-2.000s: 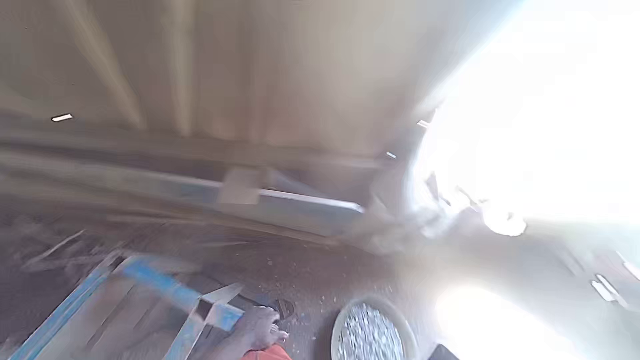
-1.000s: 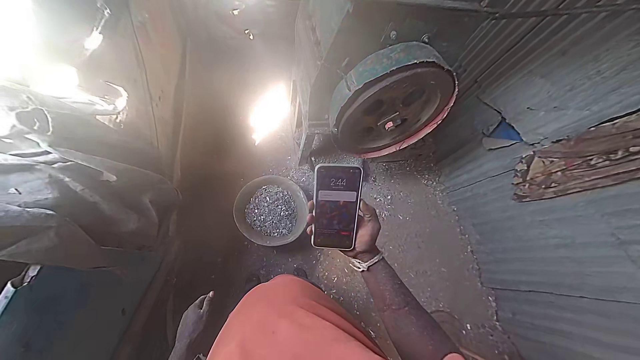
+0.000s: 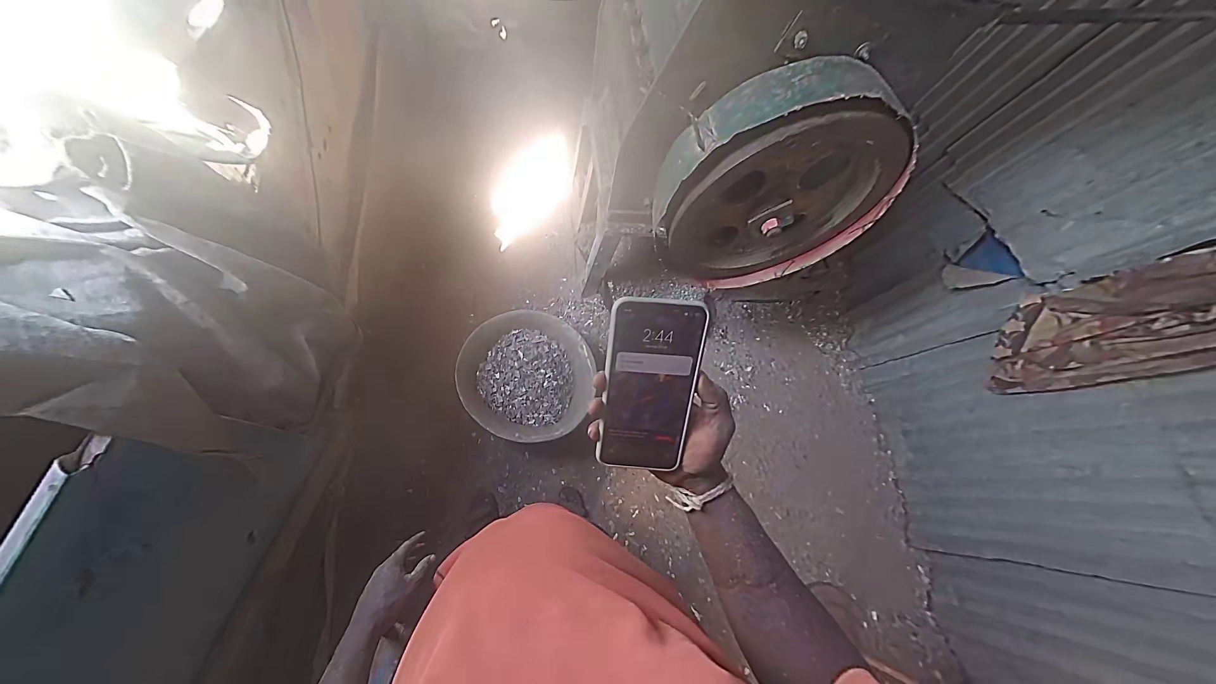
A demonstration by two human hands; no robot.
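Note:
My right hand [image 3: 708, 432] is closed around a smartphone [image 3: 655, 394] in a pale case, its lit screen facing up; the fingertips show at its left edge. A pale band circles the right wrist. Low at the left, my left hand [image 3: 404, 575] hangs beside my orange garment [image 3: 551, 603], fingers apart and holding nothing that I can see. Just left of the phone, a round bowl [image 3: 470, 404] on the floor holds many small, shiny, pale flakes or chips.
A machine with a large green-rimmed wheel [image 3: 788, 180] stands beyond the phone. Corrugated metal sheets [image 3: 1064, 456] line the right side, with a patterned cloth [image 3: 1092, 332] on them. Crumpled sheeting [image 3: 171, 323] hangs at left above a dark panel [image 3: 142, 551]. Flakes litter the floor [image 3: 807, 437].
The view swung widely between the first frame and the second. Since one second ago, my right hand still holds the phone and little else has changed.

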